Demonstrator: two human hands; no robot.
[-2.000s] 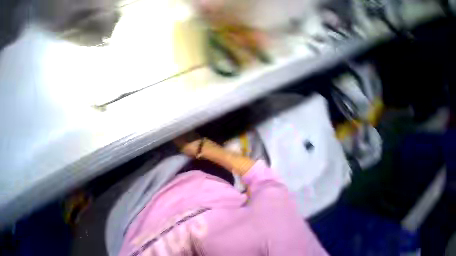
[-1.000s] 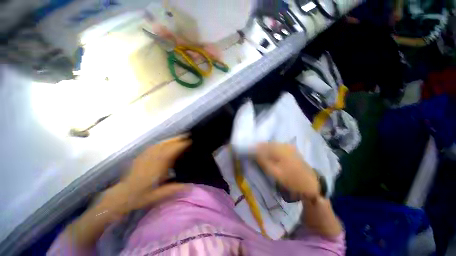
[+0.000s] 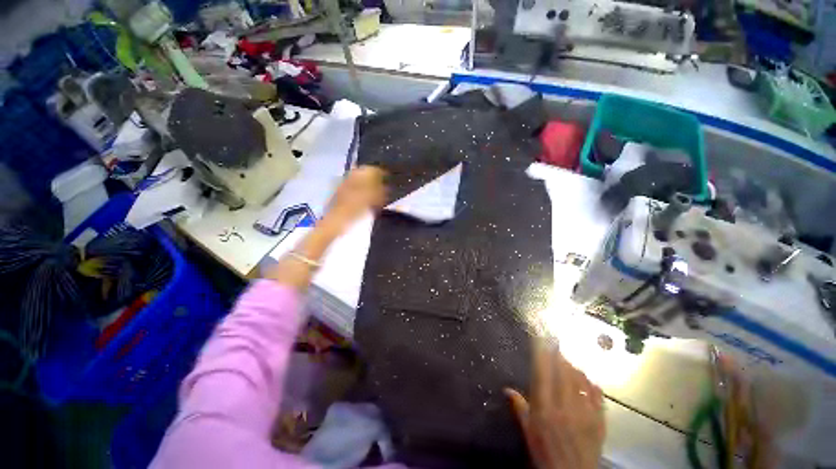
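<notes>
A dark speckled fabric panel (image 3: 431,339) lies over the white machine table, with a corner turned back to show its pale side (image 3: 435,199). My left hand (image 3: 359,194) is blurred at the panel's left edge beside that flap; whether it pinches the cloth is unclear. My right hand (image 3: 561,408) lies flat, fingers extended, at the panel's lower right edge, holding nothing. The white sewing machine (image 3: 724,298) stands at right, its lamp lighting the panel's edge. Green-handled scissors (image 3: 704,430) and yellow-orange handles (image 3: 741,426) lie blurred at the lower right.
A teal basket (image 3: 646,124) with dark and pale pieces stands behind the machine. A blue crate (image 3: 179,298) is at lower left, near striped dark material (image 3: 46,275). Another machine part with a dark cover (image 3: 215,128) stands at upper left. A red item (image 3: 561,144) lies behind the panel.
The view has swung from my lap and the table edge to the tabletop. The white pieces at my lap are out of view, and the dark panel now shows, with my hands at either side.
</notes>
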